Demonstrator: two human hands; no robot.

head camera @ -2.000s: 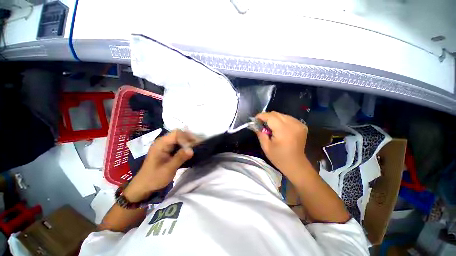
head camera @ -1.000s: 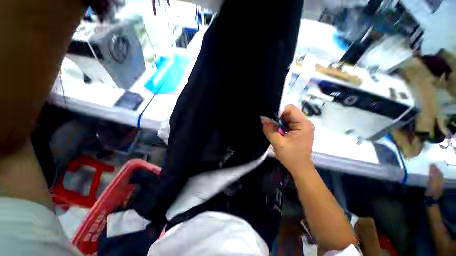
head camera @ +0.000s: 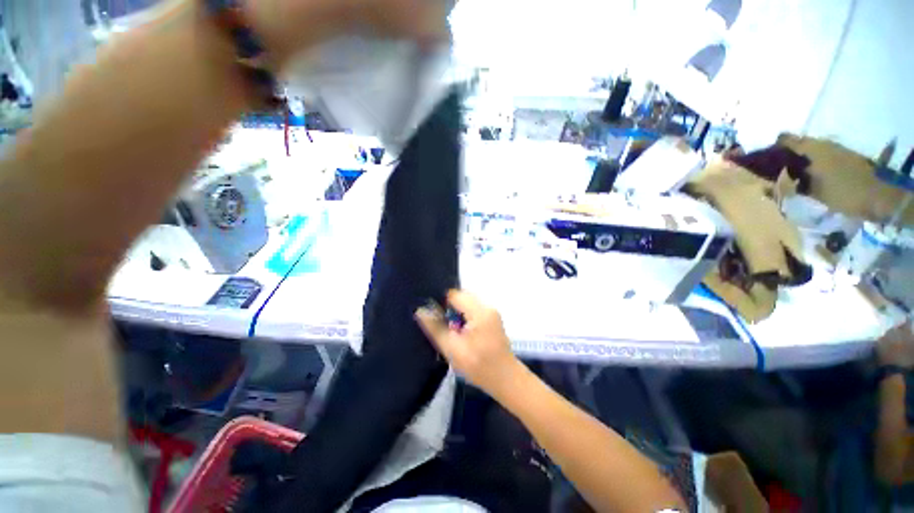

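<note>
A black fabric panel (head camera: 416,240) hangs stretched from the top of the view down to the lap, with a white fabric panel (head camera: 426,436) showing at its lower edge and pale cloth at its raised end. My left hand (head camera: 351,18) is raised close to the camera, blurred and cut off by the top edge, closed on the raised end of the cloth. My right hand (head camera: 466,336) is at the panel's right edge, closed around small thread snips (head camera: 453,319) with pink and blue parts, mostly hidden by the fingers.
The white machine table (head camera: 601,316) crosses ahead, with a sewing machine (head camera: 641,240) and black-handled scissors (head camera: 558,268) on it. A second machine head (head camera: 225,215) stands left. A red basket (head camera: 236,441) is lower left, a cardboard box (head camera: 734,481) lower right. Another person's arm (head camera: 890,421) shows far right.
The view has lifted from the lap to the table. My left hand came into view at the top with the cloth raised. My right hand is lower and further left, still holding the snips.
</note>
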